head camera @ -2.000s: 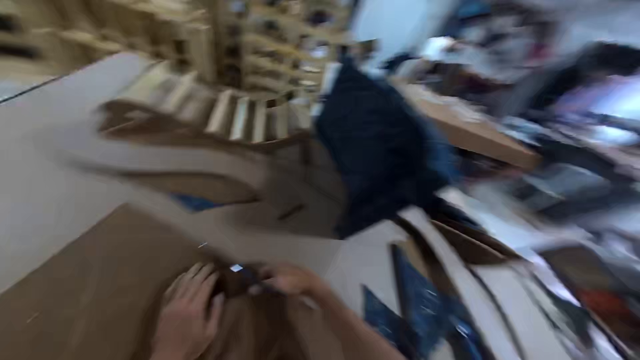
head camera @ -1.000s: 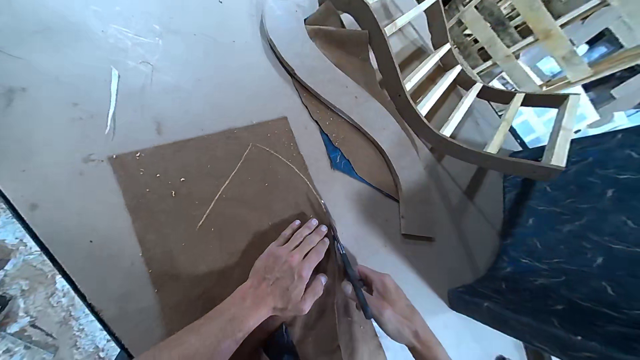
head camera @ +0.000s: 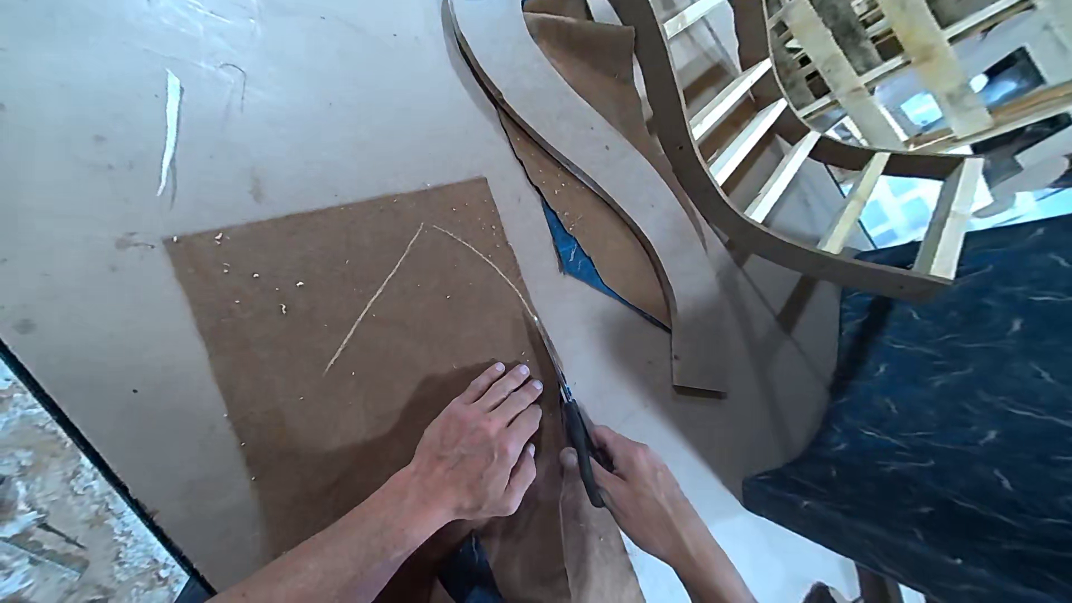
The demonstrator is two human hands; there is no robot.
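Observation:
A piece of brown fabric (head camera: pixel 335 293) lies flat on the table, with two pale marked lines that rise to a peak. My left hand (head camera: pixel 481 444) rests palm down on it, left of the scissors. My right hand (head camera: pixel 641 490) grips the dark handles of the scissors (head camera: pixel 578 444). Their blades point up and left into the fabric near its right edge, at the lower end of the curved line. Right of the blades, a strip of the fabric (head camera: pixel 590 536) hangs apart from the main piece.
A curved flat panel (head camera: pixel 603 176) lies over brown and blue fabric offcuts (head camera: pixel 578 255) beyond the piece. A curved slatted wooden frame (head camera: pixel 804 243) stands at the upper right. Blue patterned upholstery (head camera: pixel 963 394) is at the right. The table edge (head camera: pixel 92 461) runs along the lower left.
Two seconds ago the picture was blurred and the view was turned differently. Since one second ago, both hands and the scissors have kept nearly the same place on the fabric.

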